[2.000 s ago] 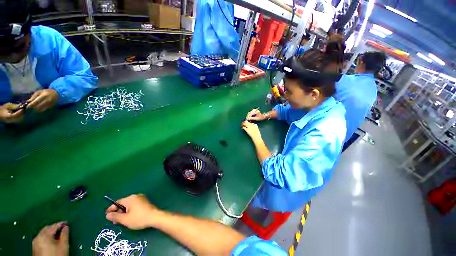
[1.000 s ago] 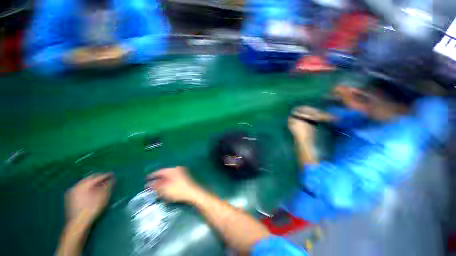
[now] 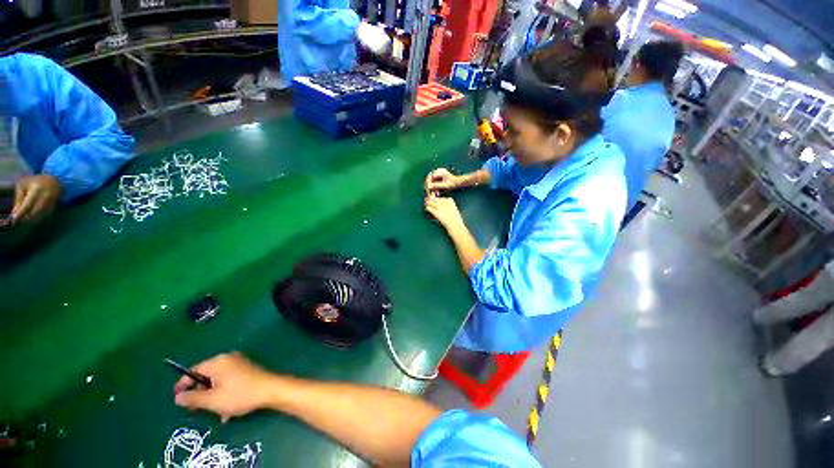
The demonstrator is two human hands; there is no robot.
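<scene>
My right hand (image 3: 219, 386) holds a slim dark tool (image 3: 187, 373) like a pen, low over the green bench. A tangled heap of thin white rings or cords (image 3: 206, 452) lies just below this hand, cut off by the bottom edge. A small black housing (image 3: 203, 309) lies on the bench beyond my right hand. My left hand is not in view.
A black fan (image 3: 331, 302) stands right of the housing, its white cable (image 3: 398, 359) running to the bench edge. A second white heap (image 3: 166, 187) lies farther off. People in blue smocks sit at left and right. A blue crate (image 3: 348, 102) stands at the back.
My left hand, seen at the lower left before, has gone out of the picture. My right hand still holds the dark tool. The view was blurred one second ago and is sharp now.
</scene>
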